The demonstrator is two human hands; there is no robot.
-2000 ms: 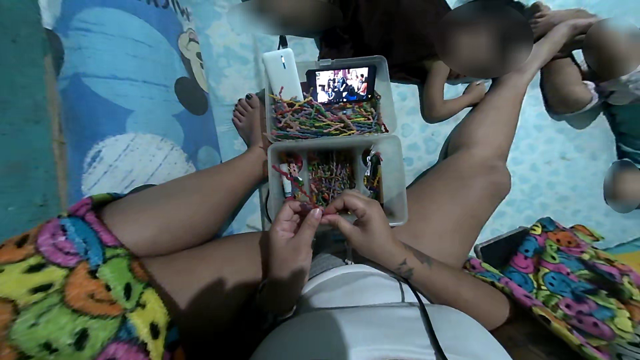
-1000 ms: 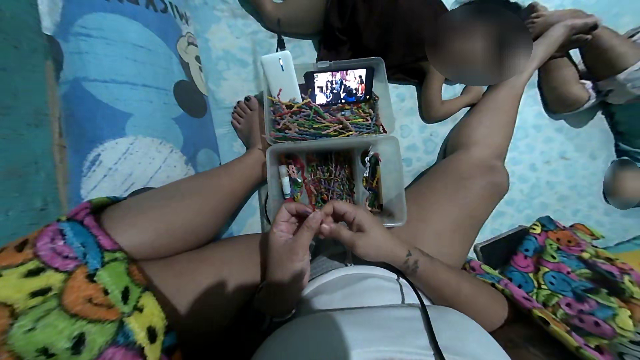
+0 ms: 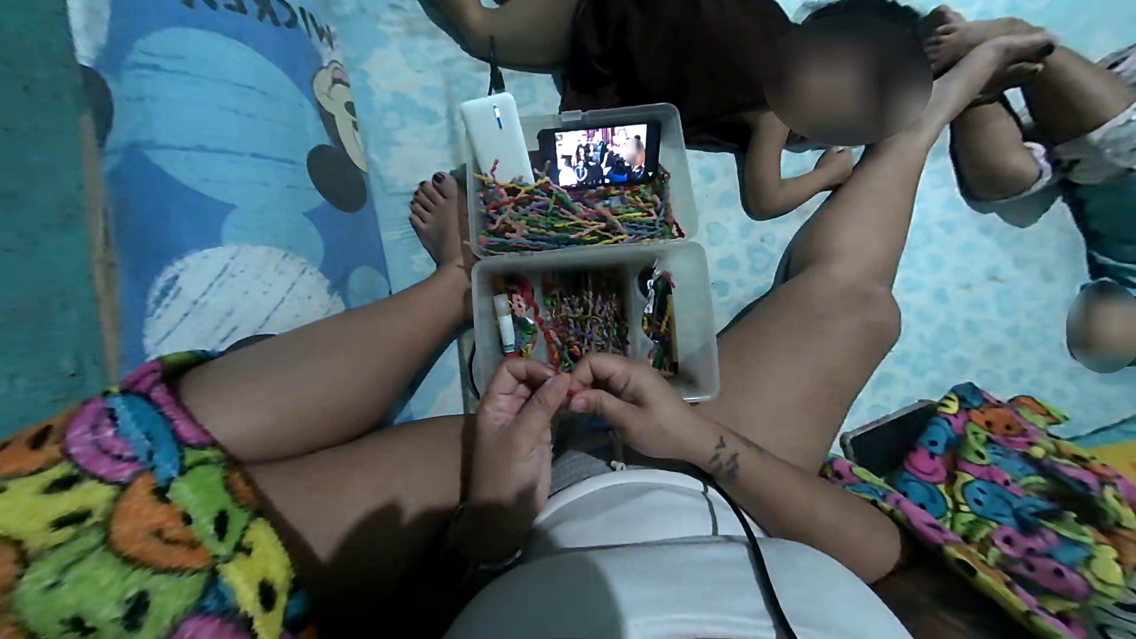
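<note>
My left hand (image 3: 524, 417) and my right hand (image 3: 635, 404) meet fingertip to fingertip at the near edge of a translucent plastic box (image 3: 710, 328). Both pinch a small red twisted strand (image 3: 575, 388), mostly hidden by the fingers. The box's middle compartment holds many short multicoloured twisted pieces (image 3: 586, 315). To the left in it lie a white tube (image 3: 504, 324) and red strands; its right compartment holds dark, shiny small items (image 3: 658, 311). Behind, the open lid (image 3: 688, 200) bears a heap of longer colourful twisted strands (image 3: 577, 213).
A white power bank (image 3: 497, 133) and a smartphone (image 3: 608, 153) showing video lean in the lid. My bare legs flank the box. Two people are beyond and to the right. Smiley-patterned cloths (image 3: 985, 497) lie at both sides, with a dark phone-like device (image 3: 886, 435) at right.
The hands stay together near the box. A red piece shows between the fingertips two seconds ago and now; one second ago it is hard to see.
</note>
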